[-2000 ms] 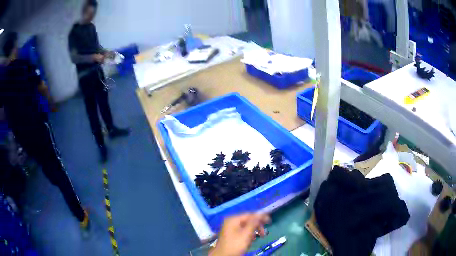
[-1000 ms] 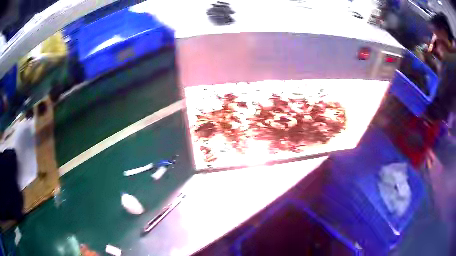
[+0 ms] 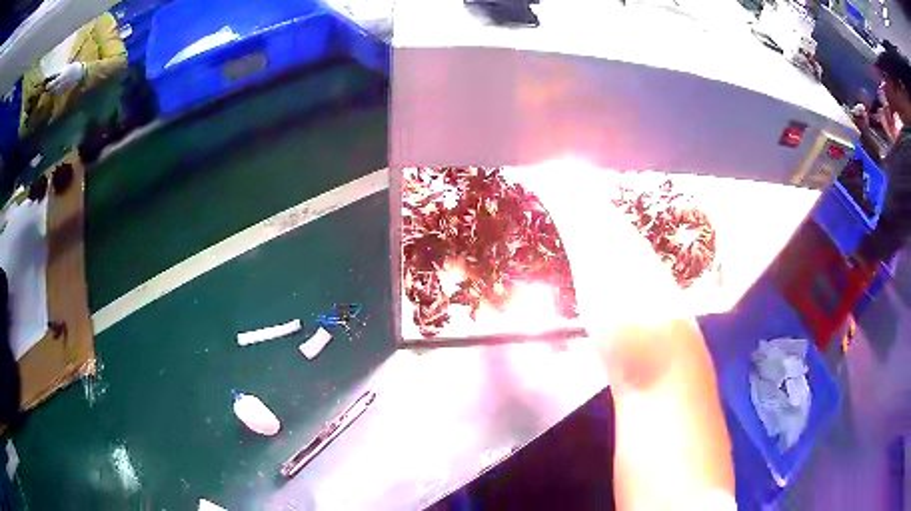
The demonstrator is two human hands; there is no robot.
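Observation:
A pale metal box (image 3: 619, 110) has a brightly lit open front. Inside lies a heap of loose hair strands (image 3: 479, 235) that look reddish-brown in the glare, with another bunch to the right. My right forearm comes up from the bottom edge, and my right hand (image 3: 589, 225) is inside the lit opening, between the two parts of the heap. The hand is washed out by the light, so its fingers and anything in them cannot be made out. My left hand is out of the picture.
On the green bench lie a white glue bottle (image 3: 257, 414), a slim tool (image 3: 328, 434), a white stick (image 3: 269, 332), a small white block (image 3: 316, 344) and tiny blue bits (image 3: 342, 317). A blue bin (image 3: 240, 55) stands behind. A person (image 3: 892, 130) is at far right.
The view has swung from the blue tray of dark hair pieces to the lit box. Since one second ago, my right arm has come in and reached into the box.

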